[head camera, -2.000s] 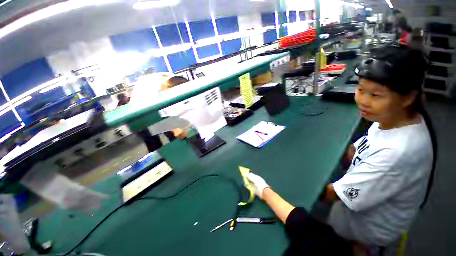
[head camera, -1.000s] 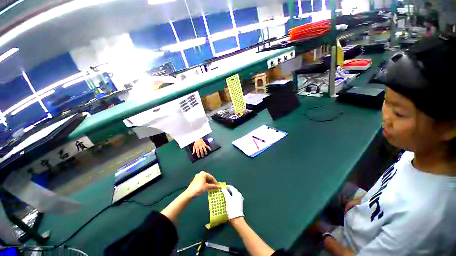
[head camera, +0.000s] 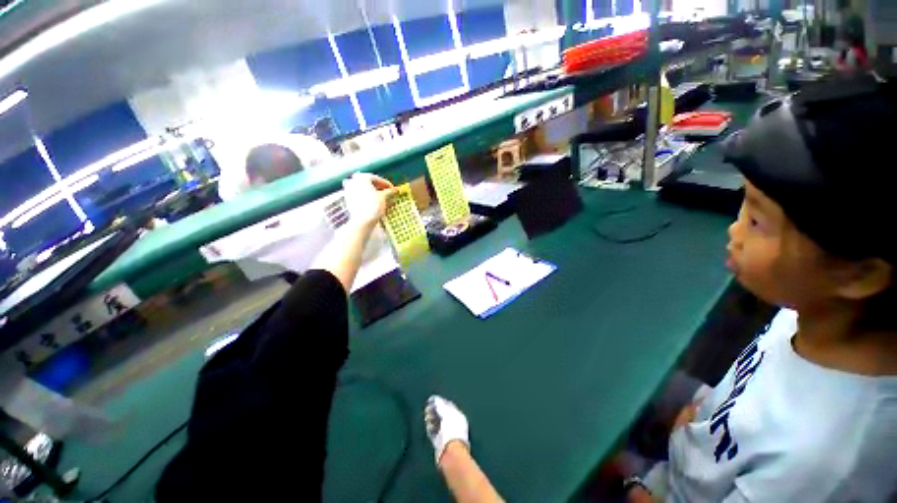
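My left hand (head camera: 368, 196), bare with a black sleeve, is raised to the green shelf edge. It holds the top of a yellow label sheet (head camera: 404, 224), which hangs down with rows of small dark marks. My right hand (head camera: 448, 424), in a white glove, is low over the green mat, apart from the sheet. Nothing shows in it, but its finger pose is unclear. A second yellow label sheet (head camera: 448, 184) hangs to the right of the held one.
A clipboard with paper (head camera: 482, 293) and two pens lies on the green bench (head camera: 561, 344). A flat black unit (head camera: 386, 297) is below a hanging white paper (head camera: 285, 236). A dark cable (head camera: 406, 422) crosses the mat. A person (head camera: 787, 393) sits at the right.
My left hand has carried the yellow sheet from over the bench up to the shelf edge. My right hand has let go of it and is lower. The other person's hand has left the black unit.
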